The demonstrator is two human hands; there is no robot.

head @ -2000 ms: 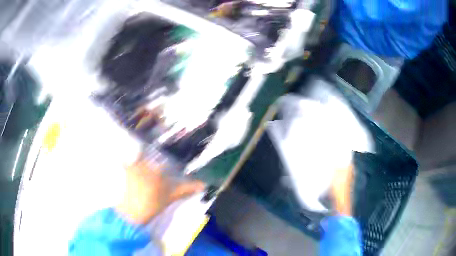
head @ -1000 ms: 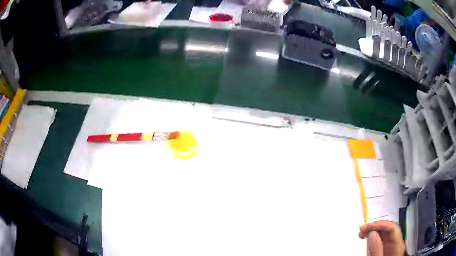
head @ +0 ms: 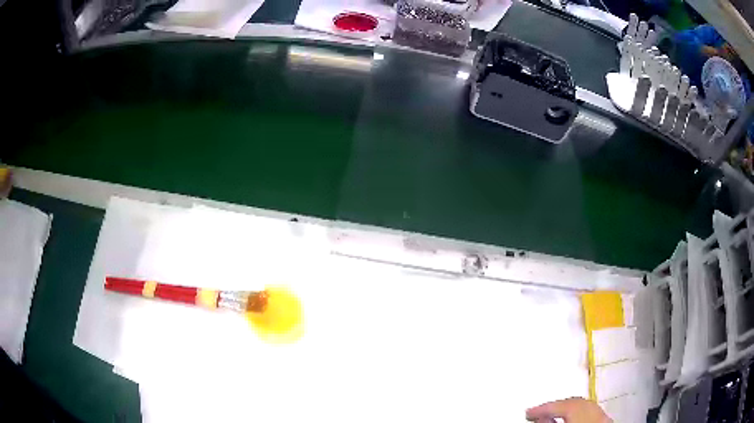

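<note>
My right hand (head: 570, 411) shows only in part at the bottom edge, right of centre. Its fingers point left over the bright white area, and what it may hold is cut off. My left hand is not in view. A brush (head: 174, 292) with a red handle and pale yellow bands lies on the left, its bristles on a small round yellow dish (head: 283, 316). White work paper (head: 372, 355) lies under them, too overexposed to show detail. White label sheets (head: 614, 347) run along a yellow strip with a yellow block (head: 603, 311) at the right.
A green conveyor (head: 273, 140) crosses behind the bench. An open projector unit (head: 525, 91) stands on it. Ribbed white-grey housings (head: 703, 289) are stacked at the right. A red dish (head: 355, 22) and a small box (head: 431, 27) are at the far side. White paper (head: 18, 273) lies far left.
The view has shifted, so bench things appear lower. My right hand has moved left from the label strip. The projector unit remains on the conveyor. Both hands showed two seconds ago.
</note>
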